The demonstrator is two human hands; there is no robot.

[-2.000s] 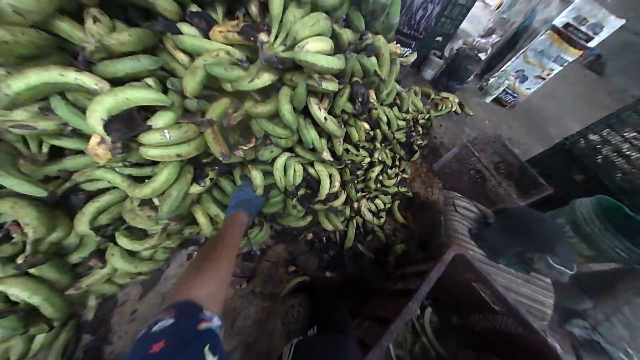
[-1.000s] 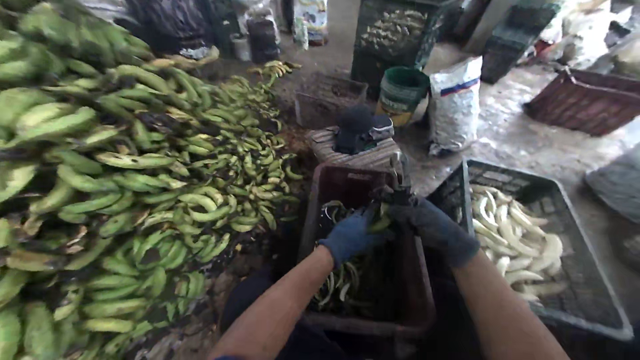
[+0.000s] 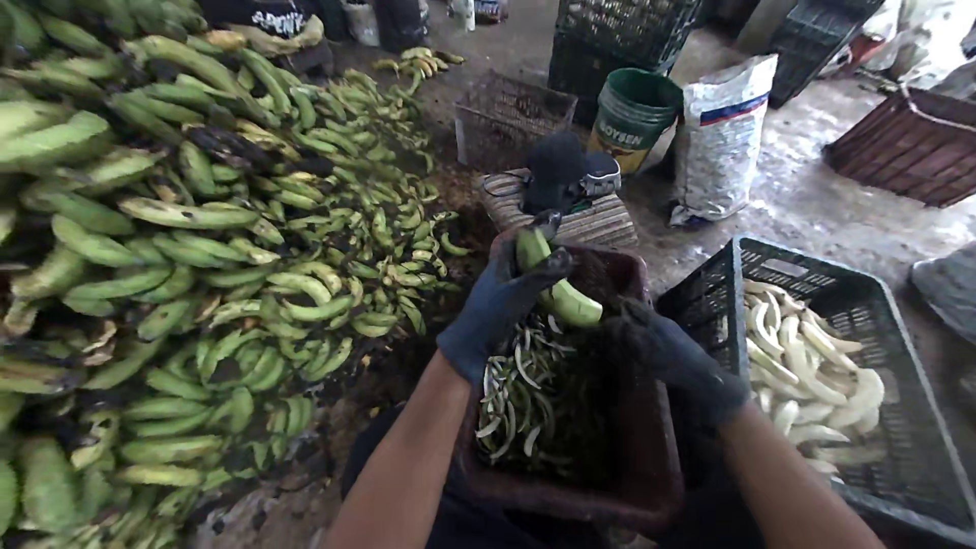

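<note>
My left hand (image 3: 507, 293), in a dark blue glove, grips a green plantain (image 3: 573, 305) whose near end is cut pale. My right hand (image 3: 671, 354), gloved too, is just right of that end with its fingers curled; whether it holds a tool is too dark to tell. Both are over a dark red plastic crate (image 3: 663, 457) with strips of green peel (image 3: 526, 396) inside. At the right, a dark green crate (image 3: 737, 320) contains peeled plantains (image 3: 812, 366). A large heap of green plantains (image 3: 206, 297) fills the left side.
Beyond the red crate lies a striped cushion (image 3: 598, 221) with a dark cloth item (image 3: 557, 171) on it. Behind are a low mesh crate (image 3: 515, 114), a green bucket (image 3: 637, 110), stacked crates (image 3: 610, 46) and a white sack (image 3: 724, 137). A reddish crate (image 3: 911, 145) stands far right.
Two seconds ago my left hand was at the plantain heap; one second ago both hands were over the red crate. Now the left hand holds a plantain there. The view has swung right.
</note>
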